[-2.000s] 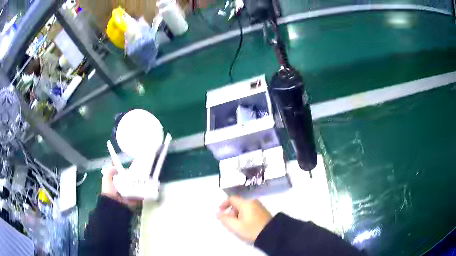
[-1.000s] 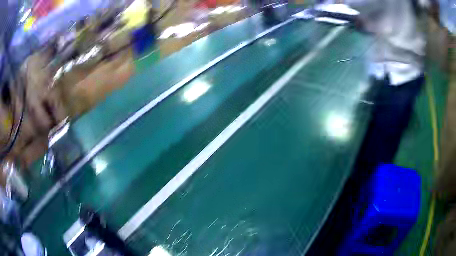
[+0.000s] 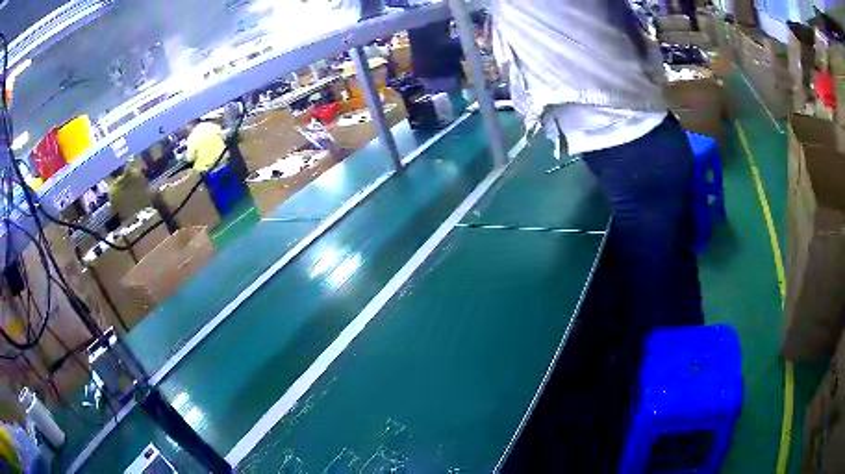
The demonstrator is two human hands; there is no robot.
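Note:
Neither of my hands is in the picture. The long green workbench [image 3: 435, 324] with pale strips lies in front of me and runs away to the upper right. At the bottom left, the black electric screwdriver [image 3: 185, 428] hangs tilted over the bench. Beside it, only the top of the white screw feeder [image 3: 151, 461] shows, cut off by the lower edge. The white mat and the white bracket part are not in view.
A person [image 3: 593, 102] in a light top and dark trousers stands at the bench's right side. A blue stool [image 3: 690, 393] stands near right, another blue stool [image 3: 706, 180] farther back. Brown cartons [image 3: 815, 250] line the right. A metal frame [image 3: 232, 74] crosses above the bench.
The view has swung from the mat, feeder and both my hands to along the bench and aisle. My hands and the white part have left the picture. The person and near stool came into view.

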